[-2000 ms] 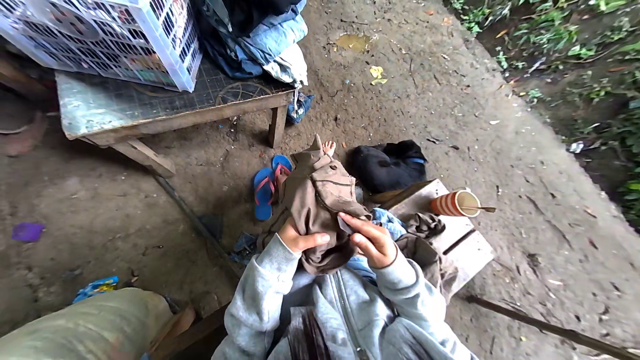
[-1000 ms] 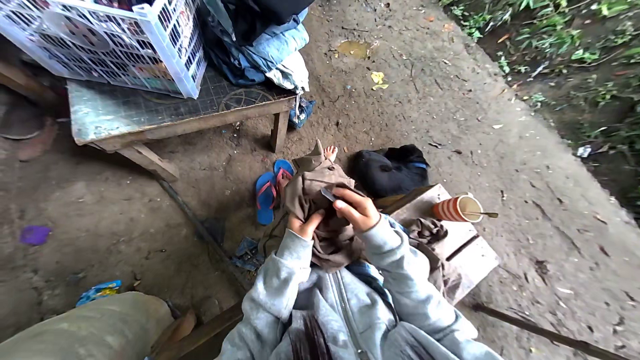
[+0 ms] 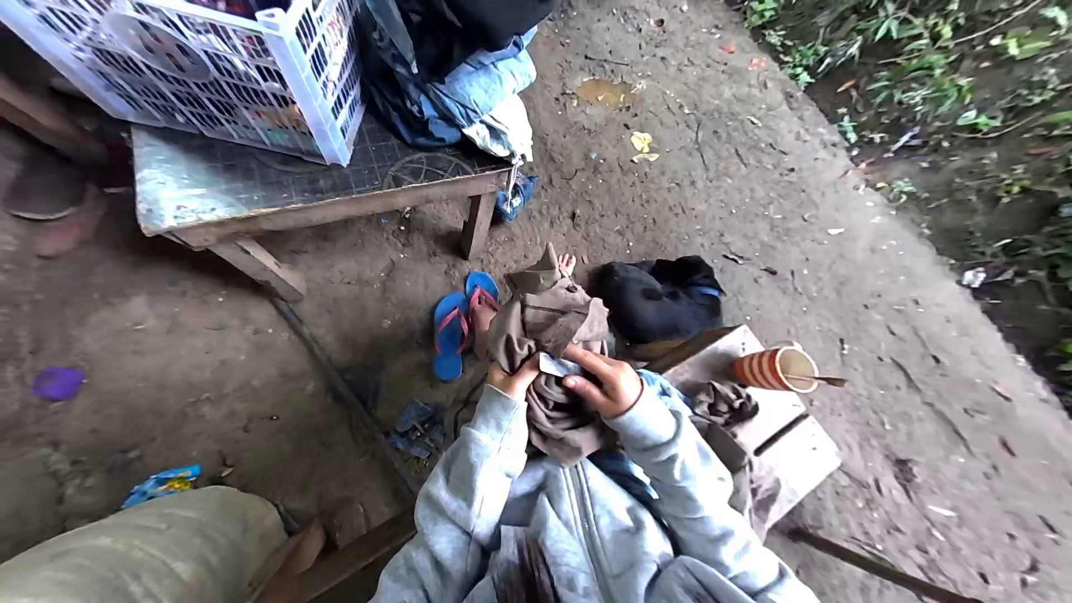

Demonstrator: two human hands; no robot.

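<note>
A brown cloth garment [image 3: 557, 322] lies bunched over my lap, held up between both hands. My left hand [image 3: 512, 378] grips its left side, with the fingers partly hidden in the folds. On the other side, my right hand [image 3: 609, 383] has thumb and fingers on a small flat whitish piece [image 3: 559, 365], perhaps a label or a blade, at the cloth; which one I cannot tell. More brown cloth [image 3: 724, 404] rests on the wooden bench to the right, beside an orange-and-white striped cup [image 3: 775, 368] with a spoon handle sticking out.
A black dog [image 3: 657, 301] lies curled on the dirt just beyond the bench [image 3: 804, 461]. Blue flip-flops [image 3: 450, 335] are near my feet. A low wooden table [image 3: 335, 201] holds a white plastic crate [image 3: 226, 75] and piled clothes [image 3: 469, 84]. Wooden poles lie on both sides.
The brown garment has been gathered and turned in my hands. The flat whitish piece now shows more plainly between them. The dog's head and the cup stay where they were.
</note>
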